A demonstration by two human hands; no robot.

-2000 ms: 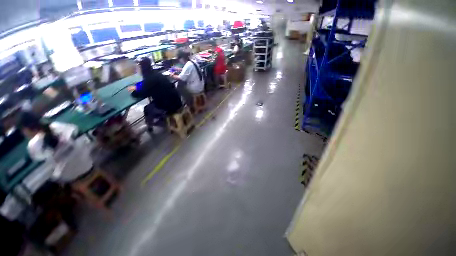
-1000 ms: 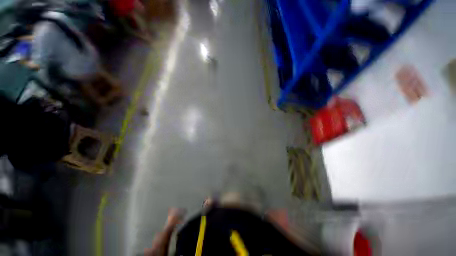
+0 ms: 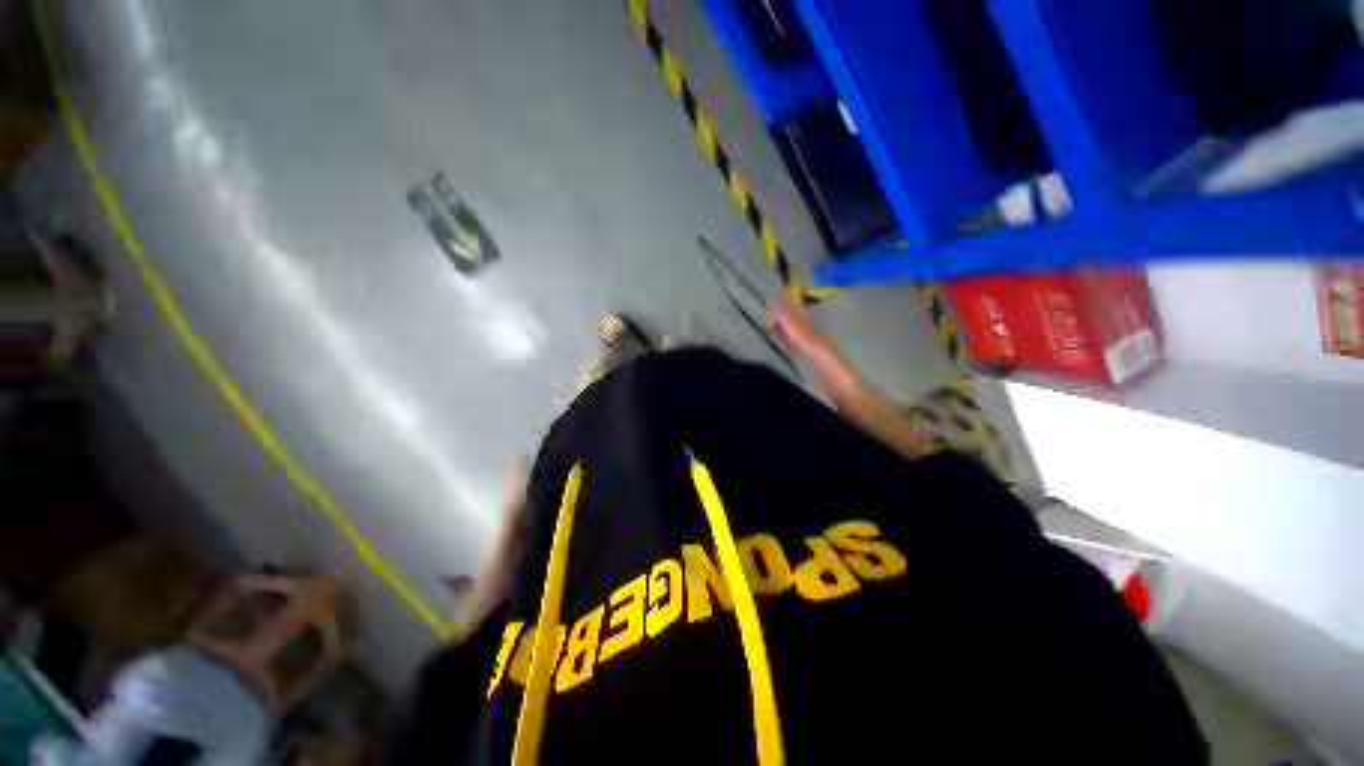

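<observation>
A thin, flat slab [image 3: 745, 299] shows nearly edge-on as a narrow dark-edged bar ahead of my body. My right hand [image 3: 793, 325] is at its right side and appears closed on it; the fingers are blurred. My left hand [image 3: 513, 501] hangs low at the left of my black hoodie. It is blurred and partly hidden, and I see nothing in it.
A blue rack [image 3: 928, 142] stands at the right, with a red box [image 3: 1055, 322] beside it. Black-and-yellow tape [image 3: 715, 150] edges the rack area. A yellow line [image 3: 225, 382] runs along the left. A stool [image 3: 284, 636] and part of a seated person [image 3: 172, 711] are at lower left.
The view has swung from the aisle and benches down to my own body and the floor. The rack and red box are nearer. The slab now shows at my right hand.
</observation>
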